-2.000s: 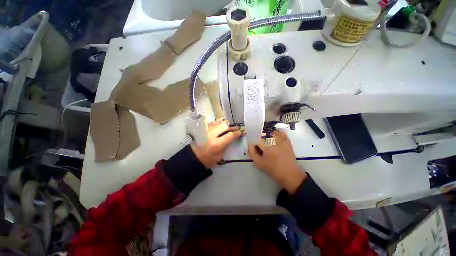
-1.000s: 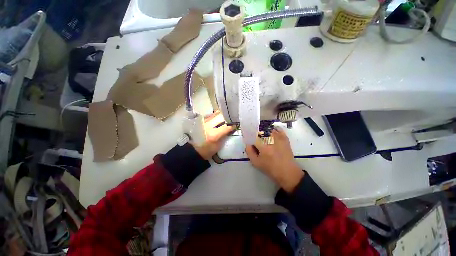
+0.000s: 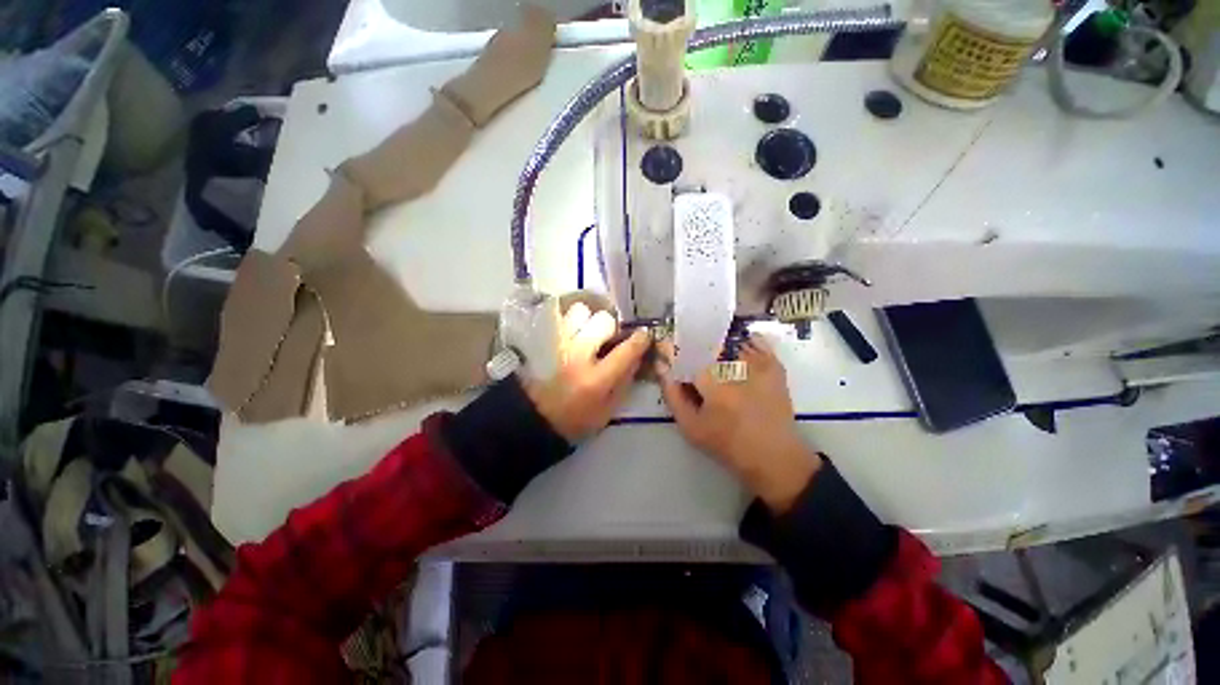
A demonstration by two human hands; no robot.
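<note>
A chain of brown fabric pieces (image 3: pixel 401 328) lies on the white table left of the sewing machine (image 3: pixel 910 214), its near part running under the lamp head to my left hand. My left hand (image 3: pixel 589 368) is at the needle area, fingertips pressed down on fabric. My right hand (image 3: pixel 736 408) is just right of it, thumb and fingers bent together below the white upright bar (image 3: pixel 702 281). The bar hides the needle and most of what lies between the fingertips. I cannot tell if the right hand grips fabric.
A gooseneck lamp (image 3: pixel 526 315) stands left of the needle. A black smartphone (image 3: pixel 947 364) and a small black bar (image 3: pixel 852 337) lie right of it. A labelled jar (image 3: pixel 966 56) stands on the machine. Strips of material (image 3: pixel 100 535) hang at the lower left.
The fabric chain has shifted and bunched at the left, and its near piece now spreads toward the lamp head. Both hands stay by the needle. The view has moved slightly.
</note>
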